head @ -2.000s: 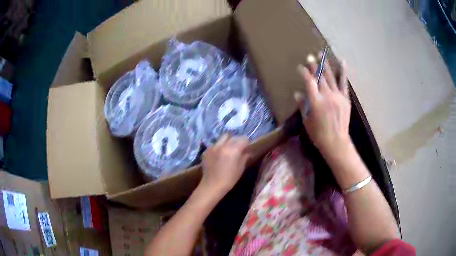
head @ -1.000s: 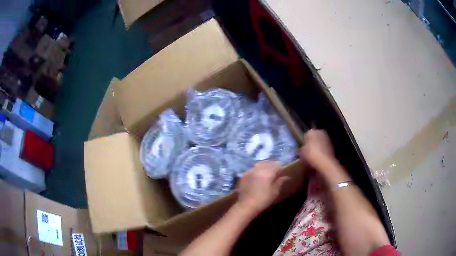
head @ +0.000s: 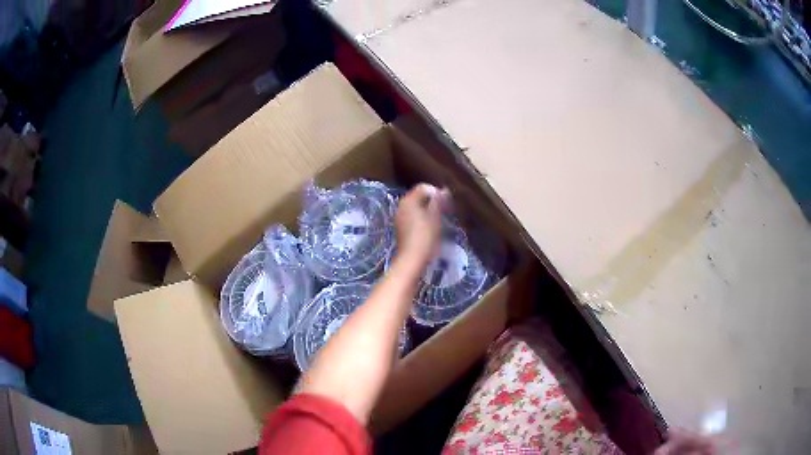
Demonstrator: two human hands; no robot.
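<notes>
An open brown carton point(head: 191, 364) holds several round clear-grey fan grilles point(head: 265, 300) in crinkled clear bags, with white centre discs. My left hand point(head: 420, 222) is over the grilles at the carton's right side, its fingers bent together at the bagging; whether they grip it is unclear. My left forearm covers part of the front grille point(head: 311, 331). My right hand point(head: 692, 443) is blurred and cut off at the bottom right edge, over the bench; its fingers and anything in them cannot be made out. A small bright blurred spot shows beside it.
The long cardboard-covered bench point(head: 551, 115) runs along the right, with a tape strip point(head: 671, 227) across it. Another carton point(head: 200, 67) with a white pink-edged sheet point(head: 213, 9) stands at upper left. A labelled carton point(head: 80, 431) is at lower left. The floor is green.
My left hand has moved from the carton's front edge to over the grilles. My right hand has left the carton's corner for the bottom right. The carton stands closer against the bench.
</notes>
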